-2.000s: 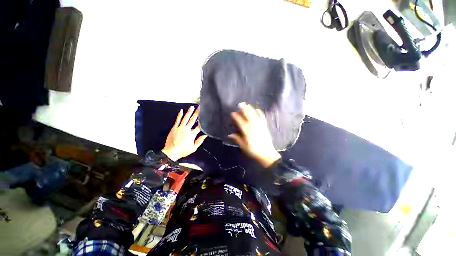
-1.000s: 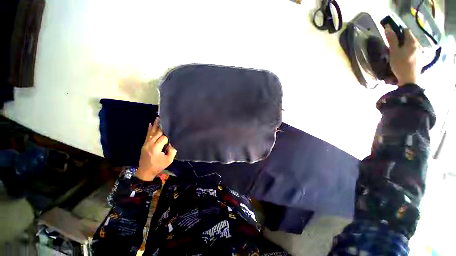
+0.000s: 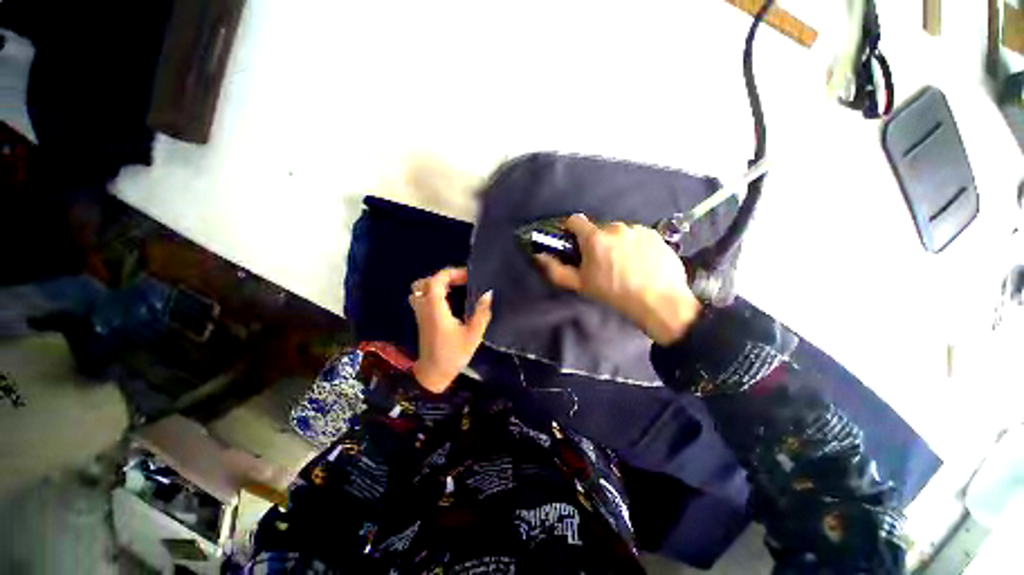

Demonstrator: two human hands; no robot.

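Note:
The grey-purple press cloth (image 3: 606, 331) lies over the dark navy cloth (image 3: 407, 270), which also extends to the right and hangs at the table's front. My right hand (image 3: 629, 270) is closed around the handle of the steam iron (image 3: 552, 240), which is over the press cloth. The hand and sleeve hide most of the iron; its soleplate is hardly visible. My left hand (image 3: 447, 328) is at the left edge of the press cloth, thumb and fingers bent near that edge. Whether it pinches the cloth is unclear. Thin white thread lies on the navy cloth below.
A grey iron rest (image 3: 932, 169) lies at the right on the white table (image 3: 337, 101). Shears (image 3: 869, 88) and a ruler (image 3: 786, 20) lie at the back right. A brown wooden block (image 3: 198, 67) is at the upper left. The iron's dark cord runs from the back.
My right hand has taken the iron from its rest at the right and brought it over the press cloth. My left hand has stayed by the cloth's left edge. The view has shifted.

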